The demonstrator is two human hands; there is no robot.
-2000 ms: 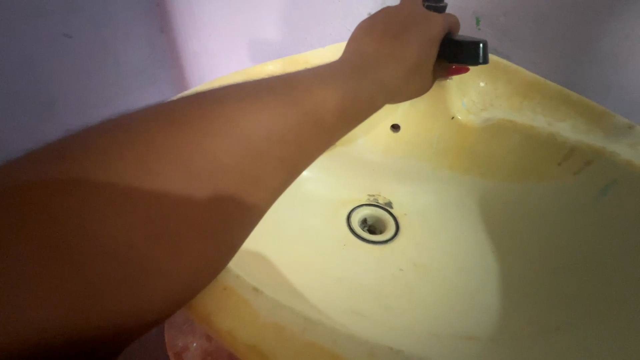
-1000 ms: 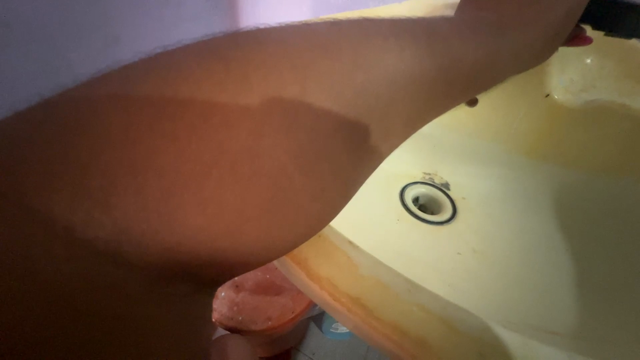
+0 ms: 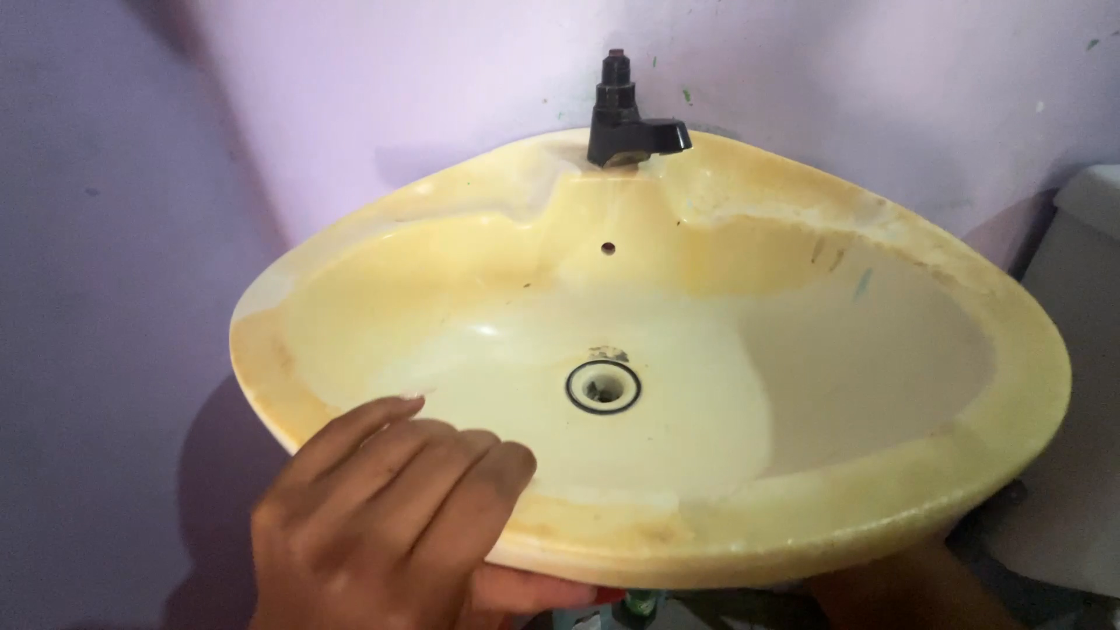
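A yellowed, stained ceramic wash basin (image 3: 691, 437) fills the middle of the view, with a black-ringed drain hole (image 3: 604, 387) at its bottom. At the back edge stands a black faucet (image 3: 626, 122), its spout pointing right. My left hand (image 3: 394, 516) lies at the front left rim, fingers curled over the top; a digit with a red nail shows under the edge, seemingly its thumb. Beneath the front right of the basin is a dim, skin-coloured shape (image 3: 910, 588), apparently my right forearm. My right hand is hidden.
A purple wall (image 3: 420, 79) runs behind and left of the basin. At the right edge is a pale toilet tank (image 3: 1081, 289). A green object (image 3: 641, 604) shows partly below the basin's front edge.
My left hand was at the black faucet in the earlier frames and has come back to the basin's front left rim. The view has shifted, now showing the whole basin.
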